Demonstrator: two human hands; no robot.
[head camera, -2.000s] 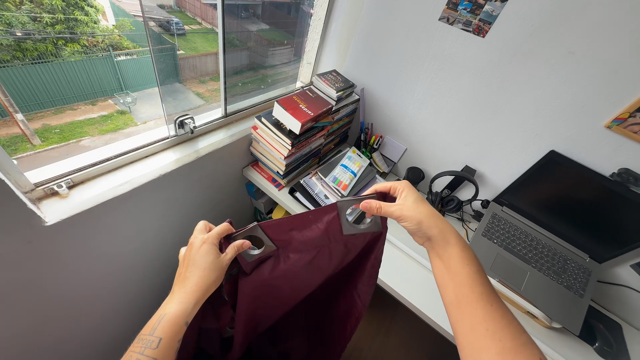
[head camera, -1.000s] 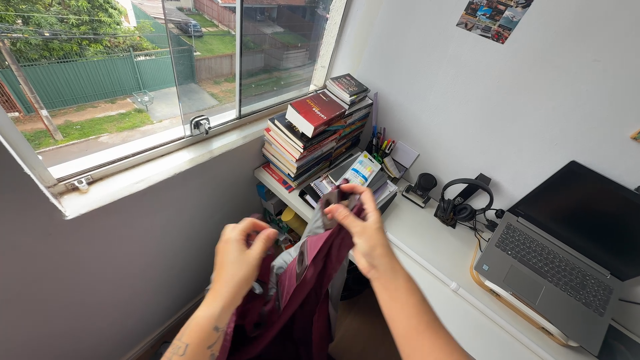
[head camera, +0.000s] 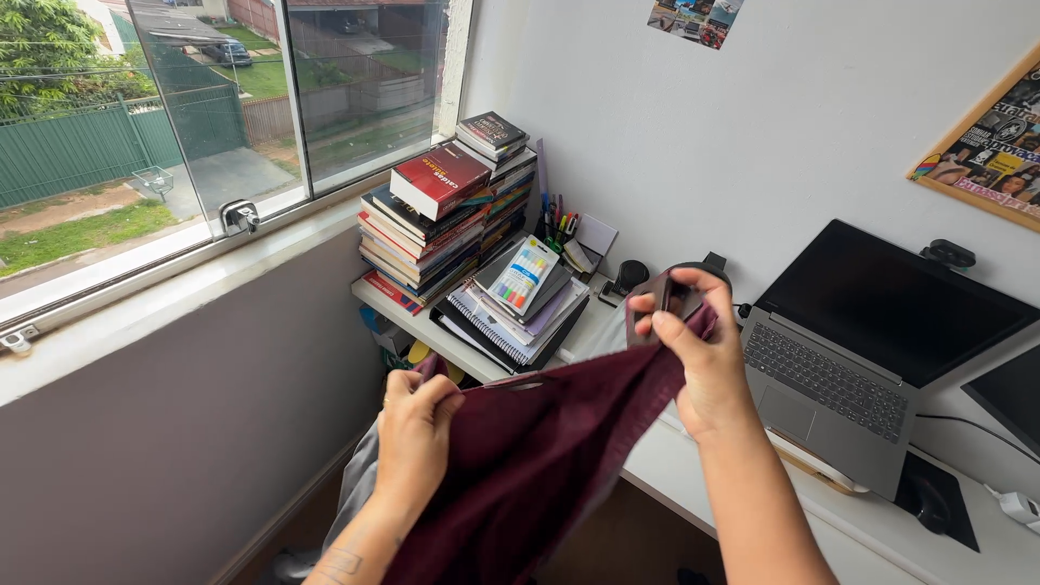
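A dark burgundy curtain with a grey lining hangs between my two hands, its top edge stretched at a slant. My left hand grips the edge at the lower left. Higher up on the right, my right hand is closed on the curtain's corner beside a shiny square eyelet. A second eyelet shows nearly edge-on in the top edge between the hands. The lower part of the curtain runs out of view at the bottom.
Behind the curtain, a white desk holds stacked books, notebooks with a pack of markers, a pen holder, a laptop and a mouse. A window with a white sill is at the left.
Two seconds ago both eyelets faced the camera; the curtain then bunched between closer hands. Now my hands are farther apart, the edge is pulled out again, and the right hand is higher than the left.
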